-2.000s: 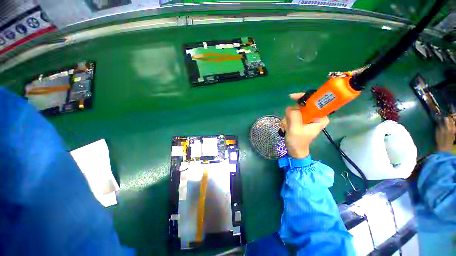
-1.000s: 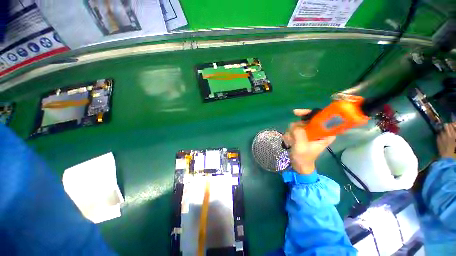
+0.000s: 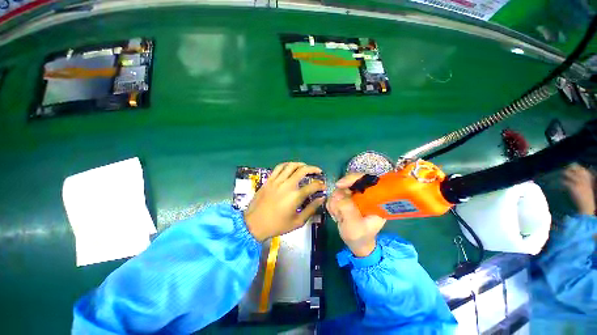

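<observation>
The open tablet assembly (image 3: 294, 268) lies upright in front of me, with an orange flex strip along its silver-white middle. My left hand (image 3: 283, 201) rests over its top end and covers much of the board; whether the fingers hold something is hidden. My right hand (image 3: 353, 216) grips the orange electric screwdriver (image 3: 406, 193) just right of the tablet's top end. The screwdriver lies nearly level, its nose towards the tablet; its tip is hidden by the fingers. The round screw dish (image 3: 370, 161) is partly hidden behind the screwdriver.
Two tablet assemblies lie further back, left (image 3: 91, 77) and centre (image 3: 337, 65). A white paper (image 3: 108, 209) lies left. A white roll (image 3: 507, 216), dark red bundle (image 3: 514, 142) and tray with pale rectangles (image 3: 491, 298) are right. Another person's hand (image 3: 580, 188) shows at far right. A coil spring (image 3: 497, 118) hangs by the screwdriver.
My left hand has come in over the tablet's top end. My right hand has moved the screwdriver left and down, from over the dish to beside the tablet. The view has shifted.
</observation>
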